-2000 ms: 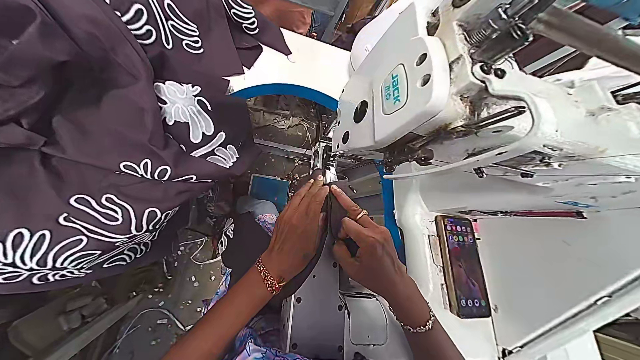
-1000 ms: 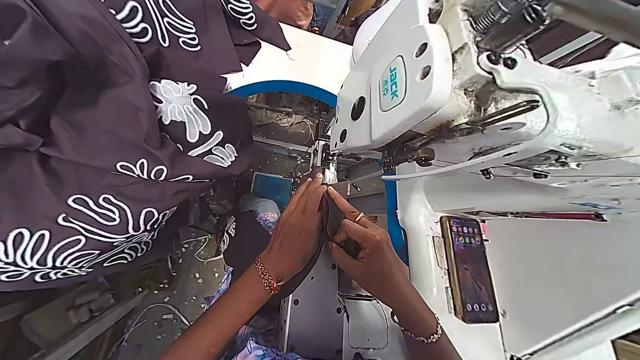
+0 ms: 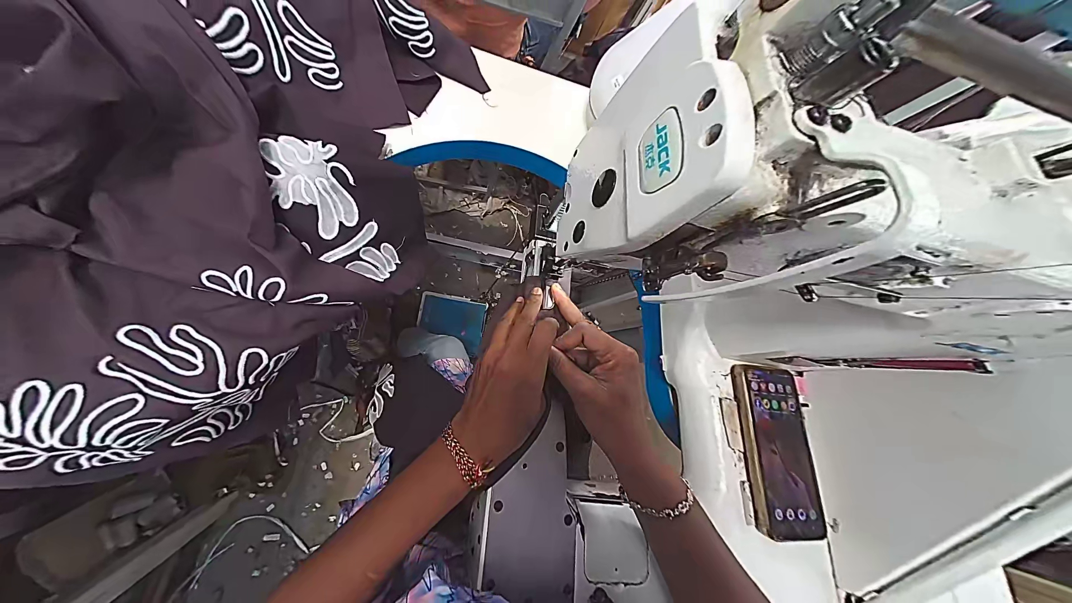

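A white Jack sewing machine head (image 3: 662,159) hangs over a narrow machine arm (image 3: 528,519). Dark fabric (image 3: 548,402) lies on that arm and runs up to the presser foot (image 3: 548,295). My left hand (image 3: 507,377) presses flat on the fabric, fingertips just before the foot. My right hand (image 3: 599,377) pinches the fabric beside it, its index finger stretched toward the foot. The needle itself cannot be made out. More dark fabric with white looped embroidery (image 3: 193,377) hangs at the left.
A smartphone (image 3: 779,452) with its screen lit lies on the white machine bed at the right, near a thin dark red tool (image 3: 896,364). A curved white table edge with a blue rim (image 3: 477,151) is behind. Scraps litter the floor (image 3: 327,494) below left.
My right hand's fingers have curled in closer to my left hand, and the fabric fold that showed between the hands is now mostly covered. The left hand stays near the presser foot.
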